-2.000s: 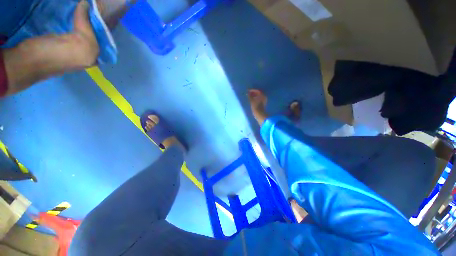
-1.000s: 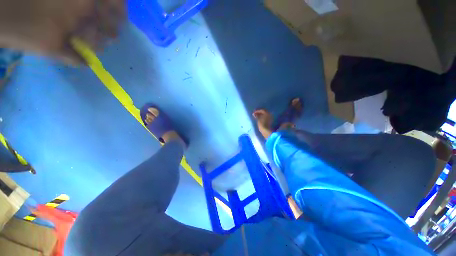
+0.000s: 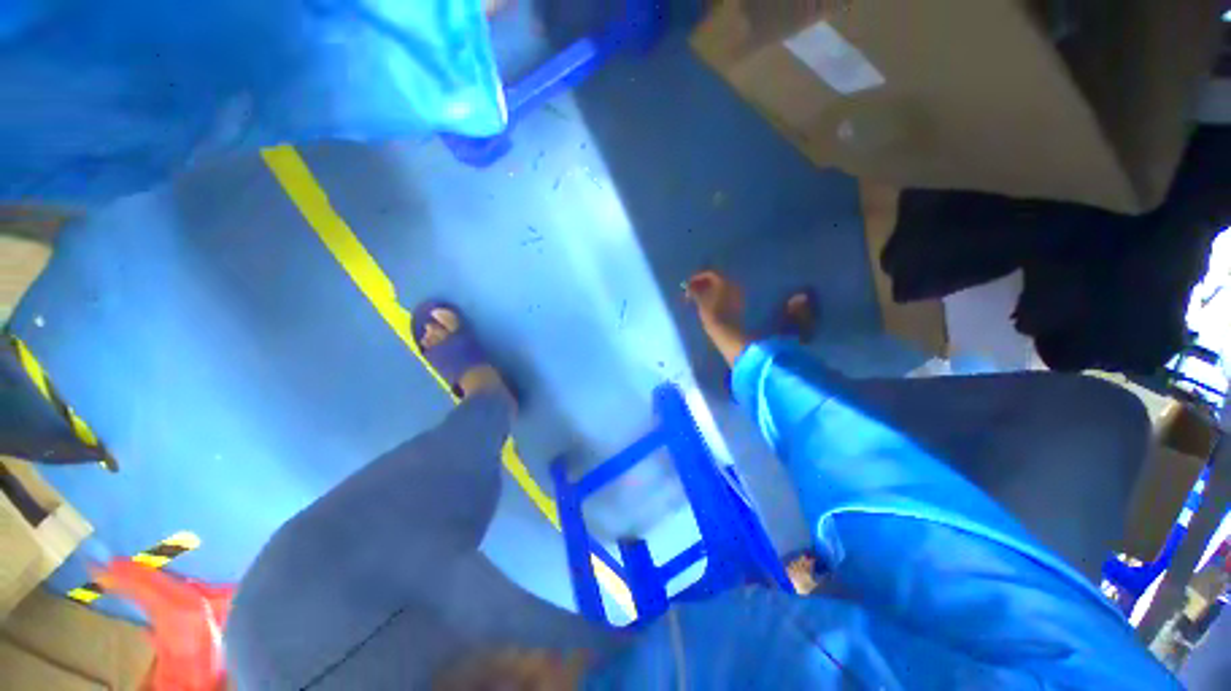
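My right hand (image 3: 718,308) hangs low over the blue floor at the end of a blue sleeve, near my right foot. It is small; its fingers look bent, and whether they hold anything is unclear. A blurred skin-coloured patch (image 3: 513,668) at the bottom edge may be my left hand; its fingers cannot be made out. A blue stool frame (image 3: 682,466) stands between my grey-trousered legs. My left foot in a dark slipper (image 3: 439,338) rests beside the yellow floor line.
Another person's blue smock (image 3: 243,81) fills the upper left, partly hiding a second blue stool (image 3: 560,74). A cardboard box (image 3: 932,95) and black cloth (image 3: 959,250) are at the upper right. A red object (image 3: 169,614) and cardboard (image 3: 68,648) lie at the lower left.
The forearm and hand at the upper left have gone from view, and blue smock cloth now covers that area. My right hand has shifted slightly.
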